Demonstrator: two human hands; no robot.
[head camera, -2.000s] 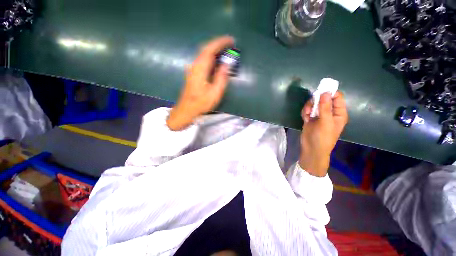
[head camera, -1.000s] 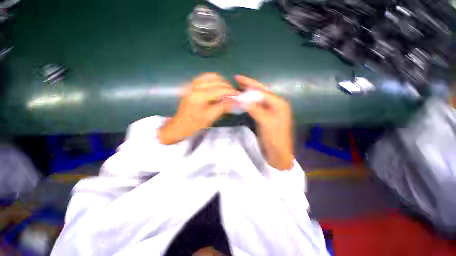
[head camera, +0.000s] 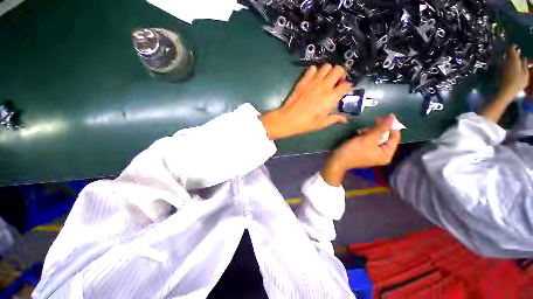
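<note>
My left hand (head camera: 310, 102) reaches to the right over the green bench top. Its thumb and fingers are apart at the left side of a single black clipped unit (head camera: 352, 103), whose silver clip points right; whether they touch it I cannot tell. My right hand (head camera: 367, 146) is nearer the bench's front edge, just below the unit, and pinches a small white folded cloth (head camera: 396, 125) with its tip showing. A wide pile of clipped units (head camera: 403, 41) lies beyond the single unit.
A clear bottle with a silver top (head camera: 163, 52) stands on the bench (head camera: 105, 76). White sheets (head camera: 201, 7) lie beyond it. A clipped unit (head camera: 9, 115) is at the far left. Another person's hand (head camera: 514, 73) is at the right. Red trays (head camera: 409, 263) are below.
The view has swung right. My hands were together around the cloth; they are now apart. My left hand has reached right to the single unit, and my right hand still holds the cloth.
</note>
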